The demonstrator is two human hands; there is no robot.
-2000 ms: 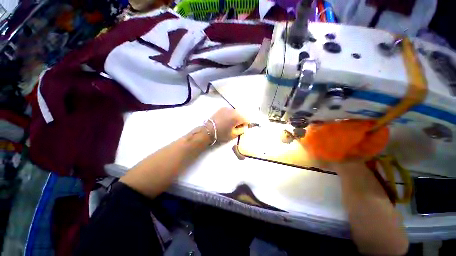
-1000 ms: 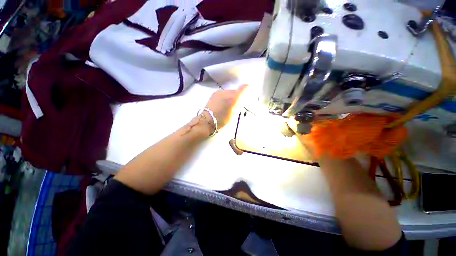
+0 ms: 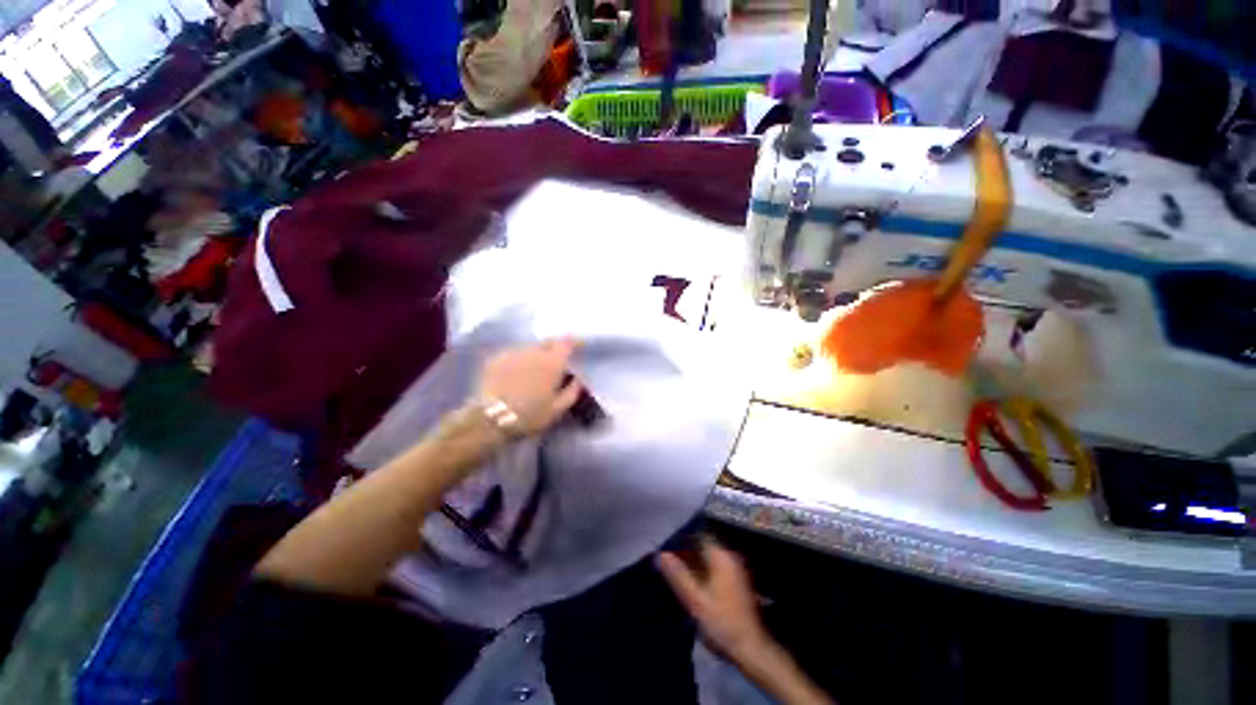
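Note:
The garment panel (image 3: pixel 620 475) lies pale side up, partly on the table and partly hanging over the front edge at my lap. My left hand (image 3: pixel 530 390), slightly blurred, has its fingers curled on the panel beside a small dark maroon piece. My right hand (image 3: pixel 716 592) is below the table edge, near the panel's lower edge, fingers apart, with nothing seen in it. Another small maroon patch (image 3: pixel 671 295) shows on the pale cloth left of the needle. The white sewing machine (image 3: pixel 882 248) has its lamp lit; glare hides the presser foot.
An orange fluffy bundle (image 3: pixel 902 331) is right of the needle. Red and yellow scissor handles (image 3: pixel 1040 455) and a dark phone (image 3: pixel 1171 493) lie on the right. Maroon cloth (image 3: pixel 358 276) spreads at left. A blue basket (image 3: pixel 179 551) is below left, a green basket (image 3: pixel 675 105) behind.
Both hands have left the needle area; my right hand has moved down and left to the front edge. The pale panel is drawn toward my lap. The scissor handles are now uncovered, and the view has shifted.

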